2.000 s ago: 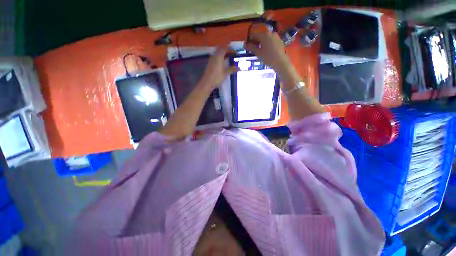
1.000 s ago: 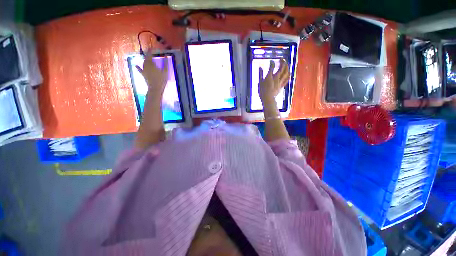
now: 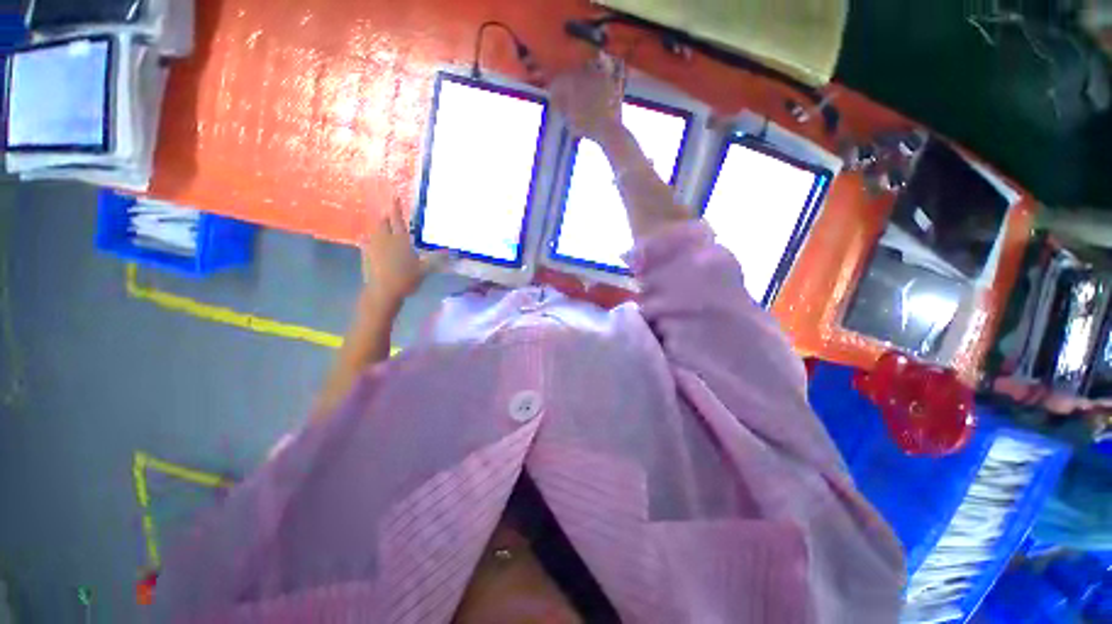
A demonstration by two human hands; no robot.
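Three tablets lie side by side with glowing white screens: the left tablet [image 3: 482,171], the middle tablet [image 3: 593,201] and the right tablet [image 3: 759,210]. Pale sleeves show around them. A thin black cable [image 3: 496,27] runs to the left tablet's far edge. My left hand [image 3: 394,258] is at the left tablet's near left corner, fingers spread, holding nothing visible. My right hand [image 3: 589,100] is over the far left corner of the middle tablet, near the cables. Its fingers are blurred, so I cannot tell whether it grips anything. My right forearm covers part of the middle tablet.
Dark tablets [image 3: 951,207] lie at the orange mat's [image 3: 287,116] right end. Stacked tablets [image 3: 59,95] stand at the left. Silvery connectors [image 3: 884,159] and a pale yellow board [image 3: 756,31] are behind. A red round object [image 3: 921,406] is at the front edge, above blue bins [image 3: 854,427].
The view has turned and shifted left. My left hand has moved off the left tablet's screen to its near corner. My right hand has left the right tablet. The left and right screens have turned white.
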